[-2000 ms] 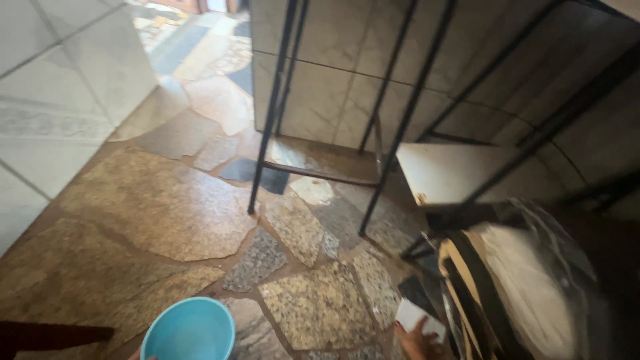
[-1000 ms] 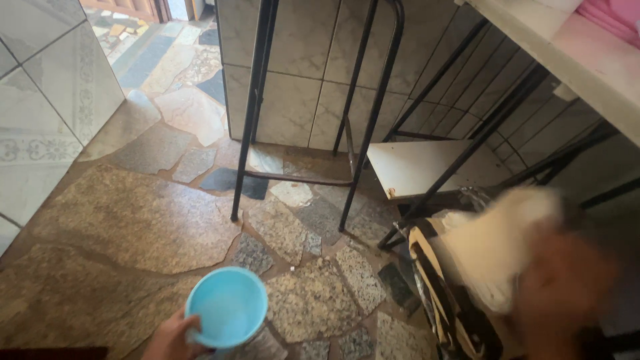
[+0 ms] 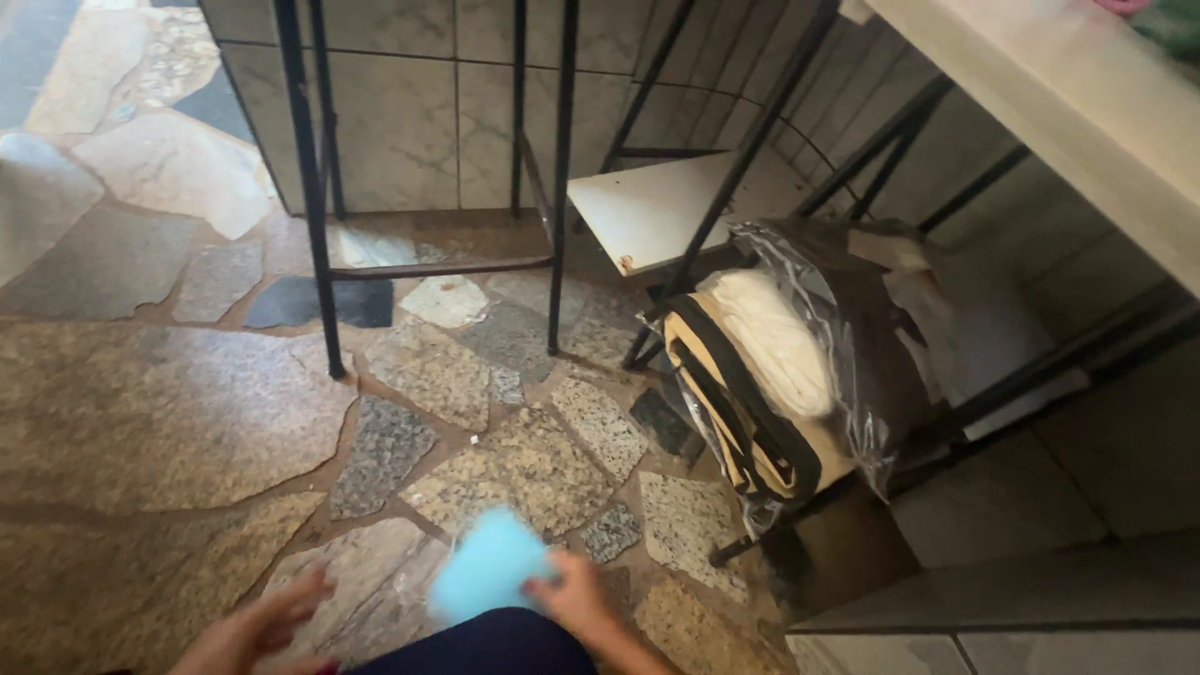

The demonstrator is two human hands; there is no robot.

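Observation:
A light blue plastic bowl (image 3: 492, 567), blurred, is low in the view above a dark-clad knee (image 3: 478, 647). My right hand (image 3: 577, 595) grips its right side, thumb and fingers at the edge. To the left of the bowl, my left hand (image 3: 272, 614) has its fingers spread and holds nothing; it is blurred and cut by the lower edge of the view. Folded tan and black fabric (image 3: 741, 403) lies at the right with a white cloth bundle (image 3: 773, 342) on it, partly inside a clear plastic bag (image 3: 848, 375).
Black metal legs of a stool (image 3: 319, 225) stand on the stone floor (image 3: 187, 412). Behind the bag is a low white board (image 3: 656, 211) among metal bars. A pale tabletop (image 3: 1059, 122) overhangs at the upper right, and a tiled ledge (image 3: 1031, 600) lies at the lower right.
The bowl has passed from my left hand to my right hand. My right hand has moved from the cloth bundle to the bowl. The view has shifted to the right.

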